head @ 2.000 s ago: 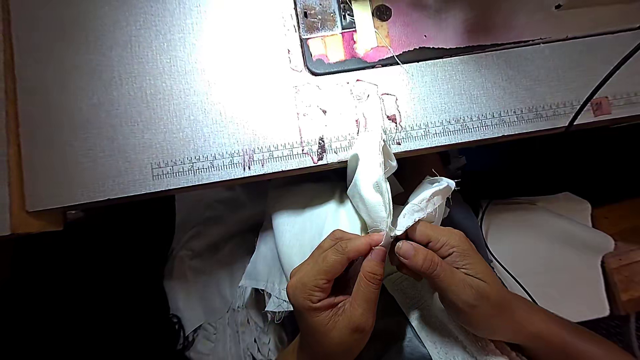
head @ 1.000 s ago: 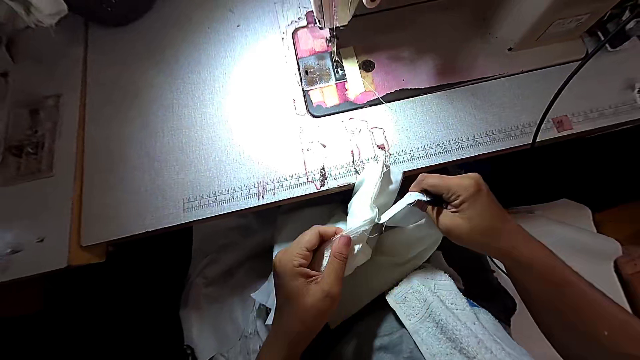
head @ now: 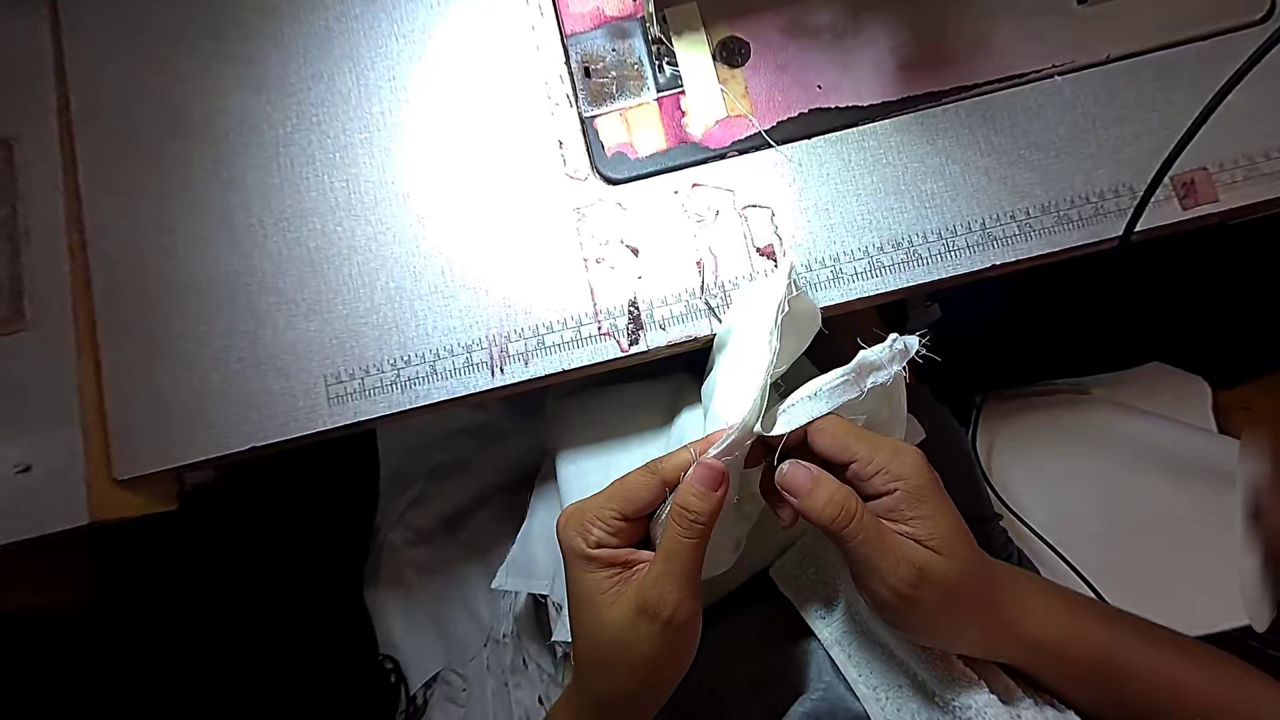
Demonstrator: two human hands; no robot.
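Observation:
My left hand [head: 640, 560] pinches the frayed edge of a white cloth piece [head: 745, 365] between thumb and forefinger, just below the table's front edge. The cloth's upper end lies on the table rim over the printed ruler. Close on the right, my right hand [head: 875, 520] has its thumb and fingers around the base of a narrow white fabric strip [head: 840, 388], whose frayed tip points up and right; the fingertips are partly hidden behind the cloth. Loose threads hang at the seam. Above stands the sewing machine's bed [head: 830, 70] with its presser foot [head: 662, 60].
The grey sewing table [head: 250, 250] bears a printed ruler [head: 880, 250] along its front edge. A black cable [head: 1180, 150] crosses that edge at right. White fabric [head: 620, 440] hangs below, a textured white cloth [head: 860, 640] lies across the lap, and pale pieces [head: 1100, 480] lie at right.
My right hand, which held the strip up near the table edge a second ago, has come down beside my left hand. The strip's frayed end now sticks out free of the fingers.

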